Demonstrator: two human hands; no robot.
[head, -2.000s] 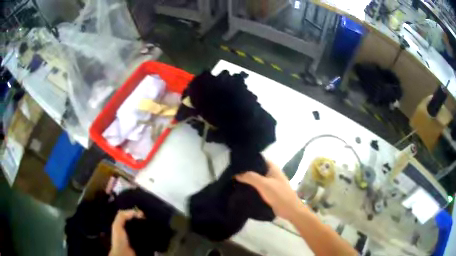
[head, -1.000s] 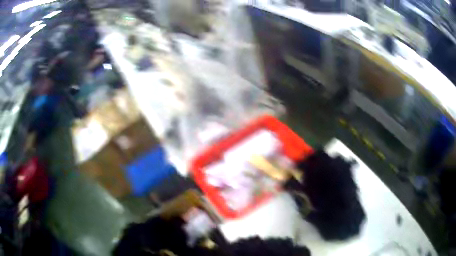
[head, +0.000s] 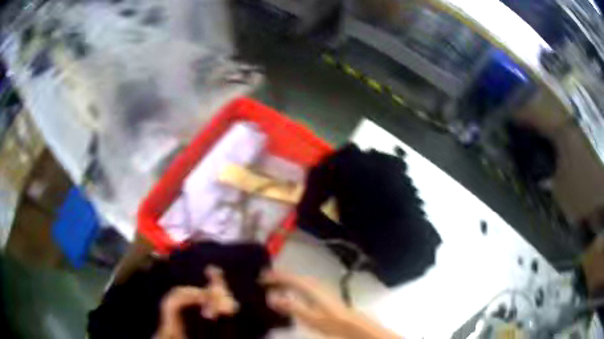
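Black fabric pieces (head: 228, 258) are bunched in front of me at the lower left, blurred by motion. My left hand (head: 199, 301) is on this fabric, fingers bent against it. My right hand (head: 308, 301) is at the right side of the same fabric, with its fingertips on it. Another black fabric bundle (head: 391, 212) lies on the white table beside the basket, with a thin grey-brown tie strip (head: 346, 285) trailing from it.
A red plastic basket (head: 179, 172) holds pale lilac pieces (head: 228, 155) and tan-yellow strips (head: 255, 182). Clear plastic (head: 142, 86) drapes at the left. Part of the sewing machine (head: 510, 324) shows lower right. A blue bin (head: 501, 78) stands beyond the white table (head: 457, 265). Dark scraps lie about.
The view swung left, then back. My right hand left the fabric on the table and is now beside my left hand at the lower-left fabric, which is raised over the basket's near edge.
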